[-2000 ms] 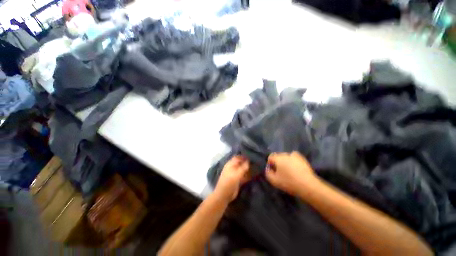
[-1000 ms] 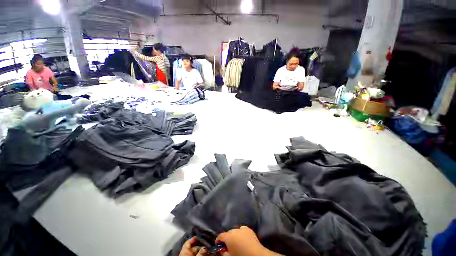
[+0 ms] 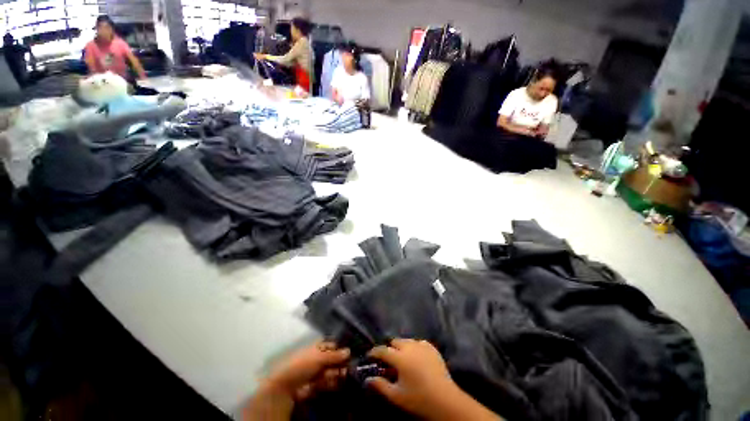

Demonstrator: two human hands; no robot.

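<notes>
A thick layered stack of dark grey garments [image 3: 493, 321] lies at the near edge of the white table [image 3: 197, 329], with a small white label on top. My left hand [image 3: 308, 372] pinches a folded edge of grey cloth at the stack's near left. My right hand [image 3: 411, 377] is close beside it, fingers curled around a small dark tool, likely thread snips [image 3: 368, 370], against the cloth. The tool is mostly hidden by the fingers, and the left hand is slightly blurred.
A second grey pile [image 3: 247, 185] lies further left, with cloth hanging over the table edge. A pale plush-like item [image 3: 103, 89] sits behind it. Several people work around the far side. A carton with green [image 3: 658, 187] stands at the right.
The view has lifted from the near table to the room, then shifted slightly. My hands stay together at the stack's near edge, and the dark tool now shows between them.
</notes>
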